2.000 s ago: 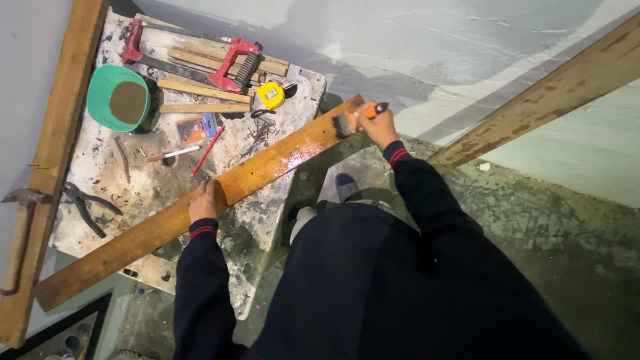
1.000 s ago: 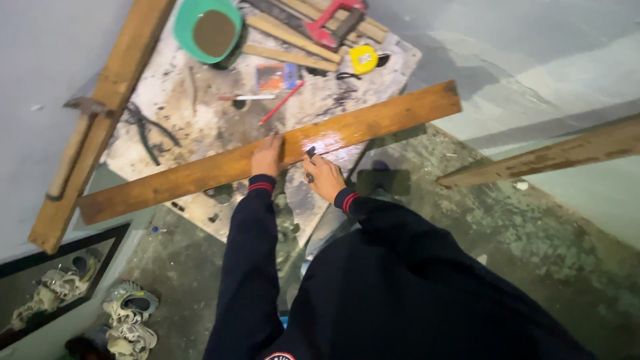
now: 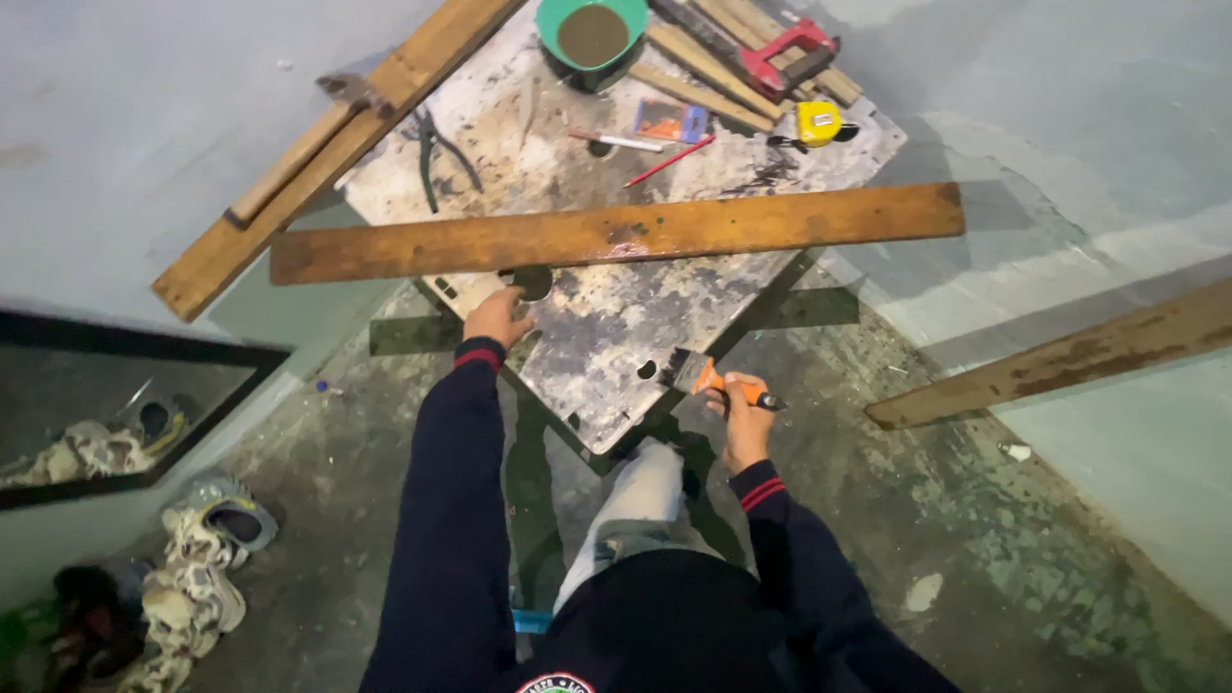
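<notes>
A long wooden board (image 3: 808, 218) lies across the stained tabletop (image 3: 616, 337), its two ends jutting past the edges, with a wet sheen near its middle. My left hand (image 3: 497, 316) is just below the board by a round hole in the tabletop, holding nothing, fingers apart. In my right hand (image 3: 743, 409) is a paintbrush (image 3: 710, 377) with an orange handle; its dark bristles point left, over the tabletop's right edge. Beyond the board stands a green bowl (image 3: 549, 34) of brownish liquid.
Behind the board lie pliers (image 3: 441, 162), a red pencil (image 3: 671, 162), a white pen (image 3: 630, 142), a yellow tape measure (image 3: 819, 124), wood strips (image 3: 707, 72) and a red-handled saw (image 3: 789, 58). A hammer (image 3: 298, 159) rests on a plank (image 3: 423, 63) at left. Another plank (image 3: 1068, 361) leans at right.
My left hand has let go of the board and moved below it. My right hand has drawn the brush back from the board, which now lies more level in view.
</notes>
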